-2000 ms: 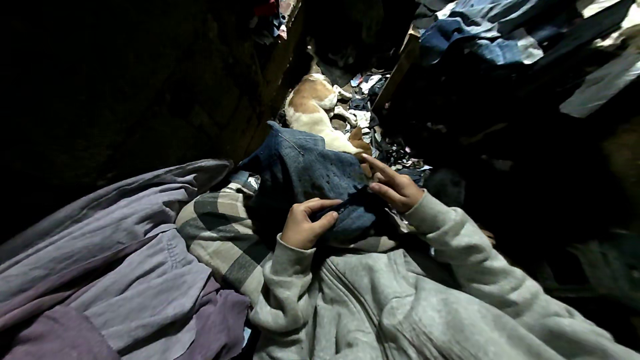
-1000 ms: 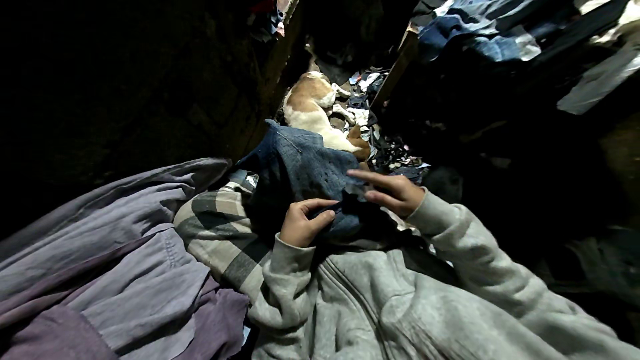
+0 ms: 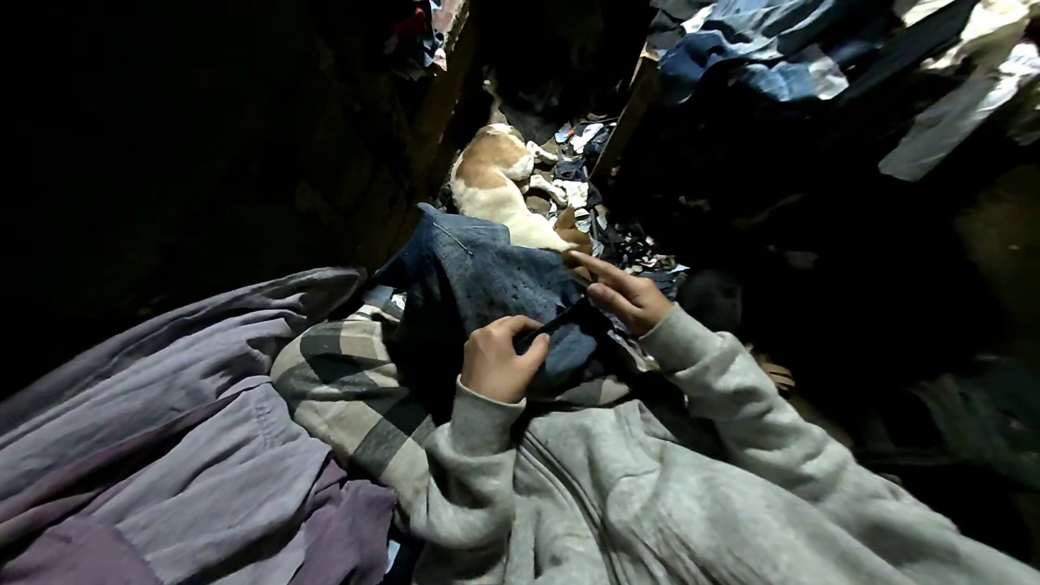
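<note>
A blue denim piece (image 3: 496,268) lies across the lap, over plaid cloth (image 3: 349,374). My left hand (image 3: 504,357) pinches a dark edge or strip of the denim between thumb and fingers. Just up and to the right, my right hand (image 3: 624,294) is at the far end of that dark strip, index finger stretched out and the other fingers bent. Whether its fingertips grip the strip cannot be told, as the area between thumb and finger is dark.
A white and tan dog (image 3: 500,191) lies curled just beyond the denim, beside scattered cloth scraps (image 3: 577,166). Mauve and grey cloth (image 3: 195,439) is heaped at the left. Denim and pale fabrics (image 3: 756,45) are piled at the upper right, behind a wooden board (image 3: 630,114).
My right hand has shifted slightly and its index finger now points more up and to the left. My left hand stays about where it was, on the denim.
</note>
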